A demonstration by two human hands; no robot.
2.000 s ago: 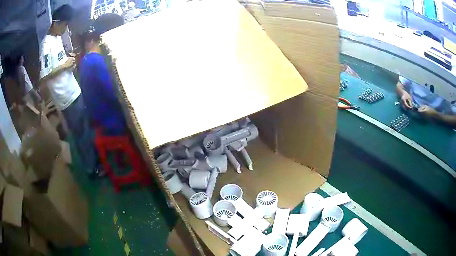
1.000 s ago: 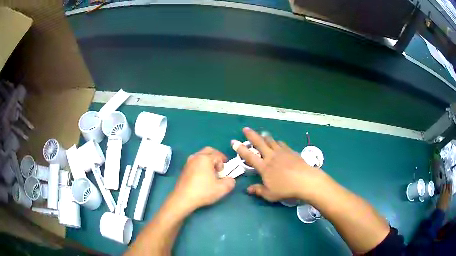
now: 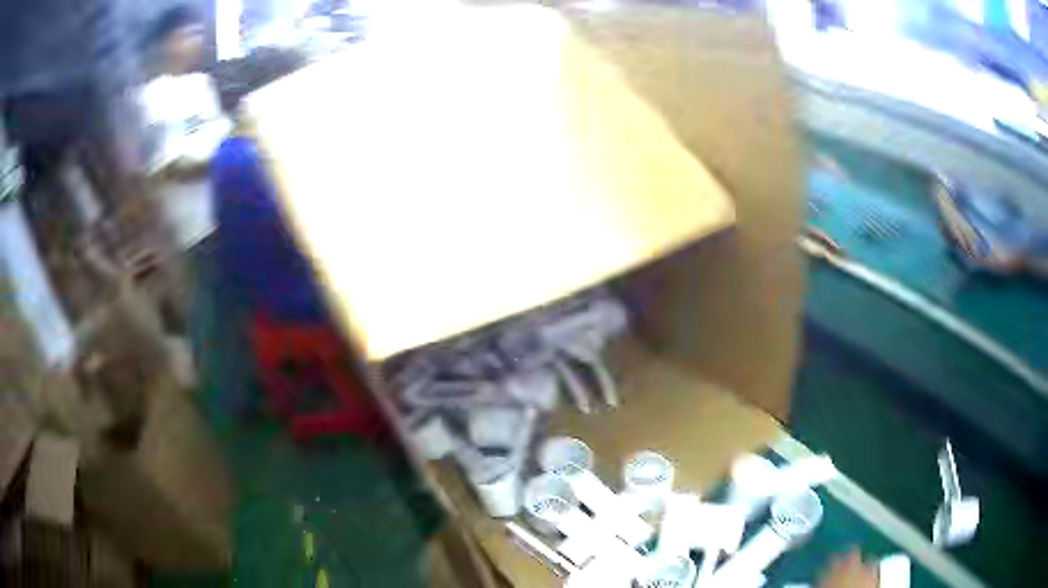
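White plastic housings [image 3: 795, 515] with round slotted barrels and flat handles lie in a loose pile at the mouth of the open carton [image 3: 718, 396] and on the green bench. More housings [image 3: 494, 425] fill the carton, blurred. One housing [image 3: 956, 519] lies singly on the dark belt at the right. A small blurred part of a hand, apparently my left hand [image 3: 850, 571], shows at the bottom edge, beside a white piece [image 3: 894, 571]; its grip cannot be made out. My right hand is out of the picture.
The raised carton flap [image 3: 483, 172] covers much of the centre. A pale edge strip [image 3: 856, 500] runs beside the belt. A red stool [image 3: 308, 373], a person in blue [image 3: 259, 230], a person in white and brown cartons [image 3: 161, 482] are at left. Another worker's arm [image 3: 960, 218] is across the belt.
The view has swung back left from the bench, so my right hand has left the picture. A single housing now lies on the belt, where none showed in the earlier similar view.
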